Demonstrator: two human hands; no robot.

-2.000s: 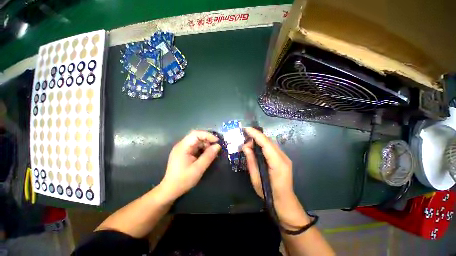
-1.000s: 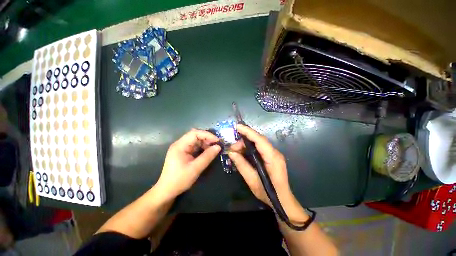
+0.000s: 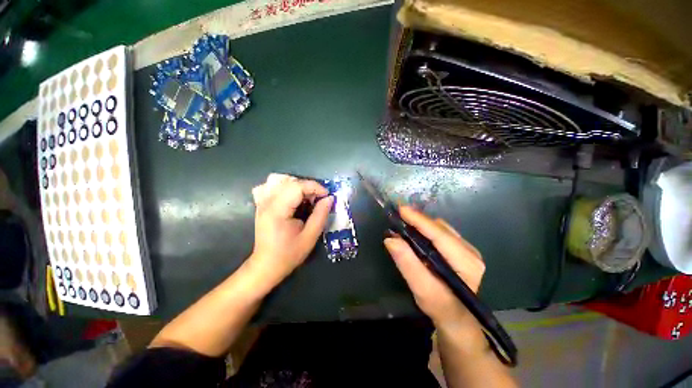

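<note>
A blue circuit board (image 3: 341,220) with a pale middle lies on the dark green mat in front of me. My left hand (image 3: 292,216) is at its upper left, thumb and index finger pinched at the board's edge; what is between the fingertips is too small to tell. My right hand (image 3: 436,261) is closed around a black soldering iron (image 3: 444,274). The iron's thin metal tip points up and left, just right of the board's bright upper end, apart from it. Glare hides detail there.
A white parts tray (image 3: 99,182) with tan circles and black rings stands left. A heap of blue boards (image 3: 201,95) lies upper left. A fume fan (image 3: 493,114) under a cardboard box (image 3: 546,38), a tip cleaner (image 3: 607,233) and a red bag (image 3: 645,305) are right.
My right hand has left the board, moved right and now holds the iron with its tip beside the board. My left hand stays at the board. The view has shifted slightly.
</note>
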